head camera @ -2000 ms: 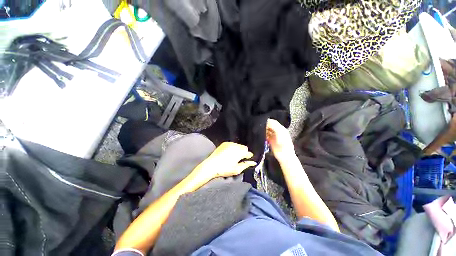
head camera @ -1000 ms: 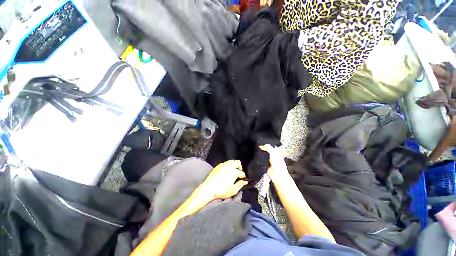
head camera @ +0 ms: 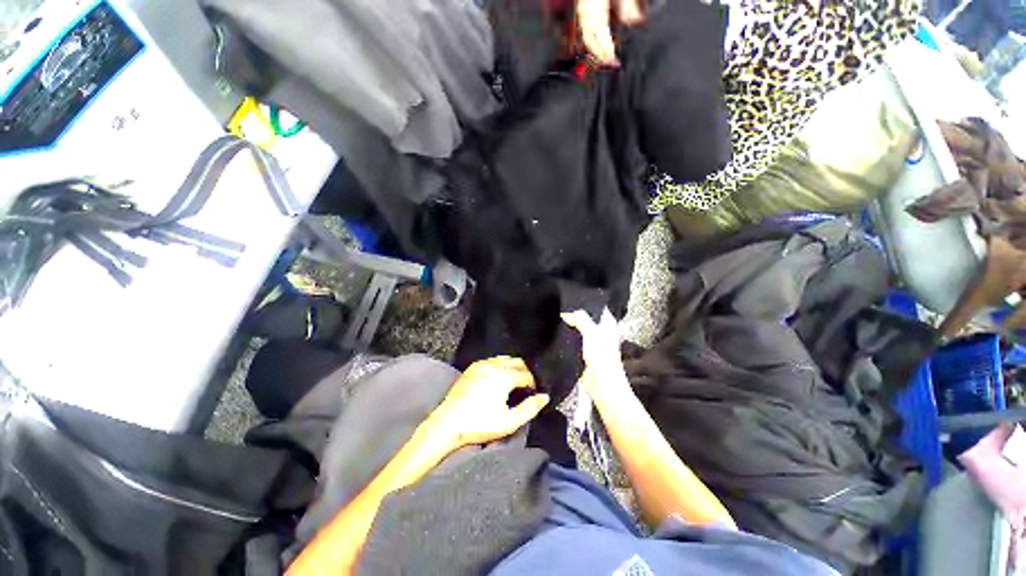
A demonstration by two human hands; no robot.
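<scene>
A black garment (head camera: pixel 551 203) hangs from the co-worker's side at the top down to my lap. My right hand (head camera: pixel 593 334) pinches its black cloth between the fingertips. My left hand (head camera: pixel 495 396) is curled at the garment's left edge, thumb and fingers bent around dark cloth; whether it grips the cloth is hard to tell. A grey garment piece (head camera: pixel 456 506) lies on my lap under my left forearm. The co-worker's hand (head camera: pixel 599 28) is on the upper part of the black garment.
At left, the white machine table (head camera: pixel 124 338) holds black-grey strips (head camera: pixel 208 186) and yellow and green loops (head camera: pixel 257 120). A grey garment pile (head camera: pixel 360 68) hangs at its far end. A black garment bundle (head camera: pixel 776 383) and blue crate (head camera: pixel 968 377) are at right.
The co-worker's hand has appeared at the top. The black garment is spread wider there. My right hand is lower than at first and slightly further left; my left hand is also lower.
</scene>
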